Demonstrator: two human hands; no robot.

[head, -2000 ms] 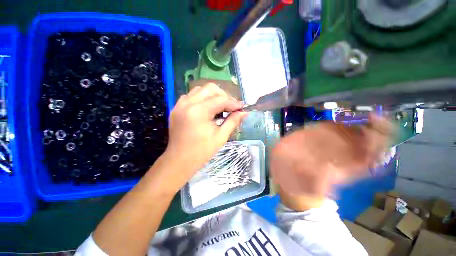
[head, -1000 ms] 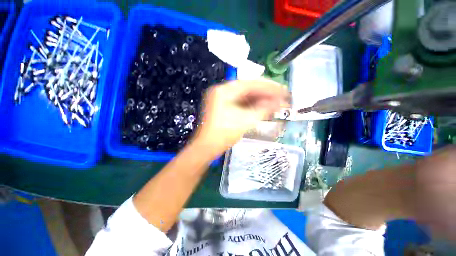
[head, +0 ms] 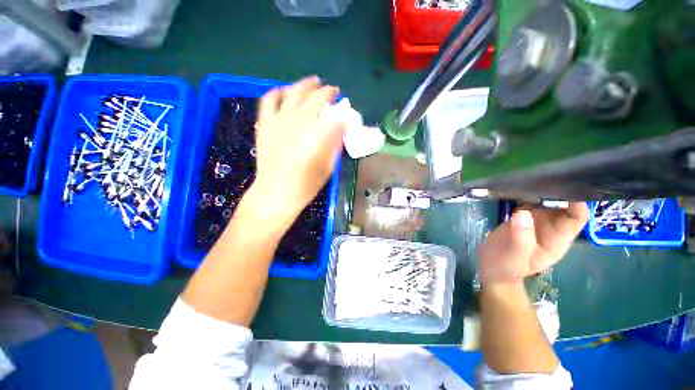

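Observation:
My left hand (head: 299,148) is over the blue bin of small dark rings (head: 221,183); its fingertips reach the bin's far side, beside a crumpled white piece (head: 358,133). Whether it holds anything cannot be told. My right hand (head: 526,242) is raised under the press arm (head: 579,174), fingers curled, its fingertips partly hidden by the arm. The silver fixture (head: 404,198) sits on the brownish press base plate (head: 373,175), with the punch tip at its right. A clear box of thin pale pins (head: 415,282) lies nearest my body.
A blue bin (head: 68,244) of pins with dark ends is at left, with another blue bin (head: 19,137) beyond. A small blue bin (head: 636,221) is at right. A red bin (head: 415,34) stands behind the shiny column (head: 446,68). A pale clear box (head: 457,114) is behind the base.
My left hand has moved from the fixture to the ring bin. My right hand has come in from the lower right to under the press arm. The view has shifted.

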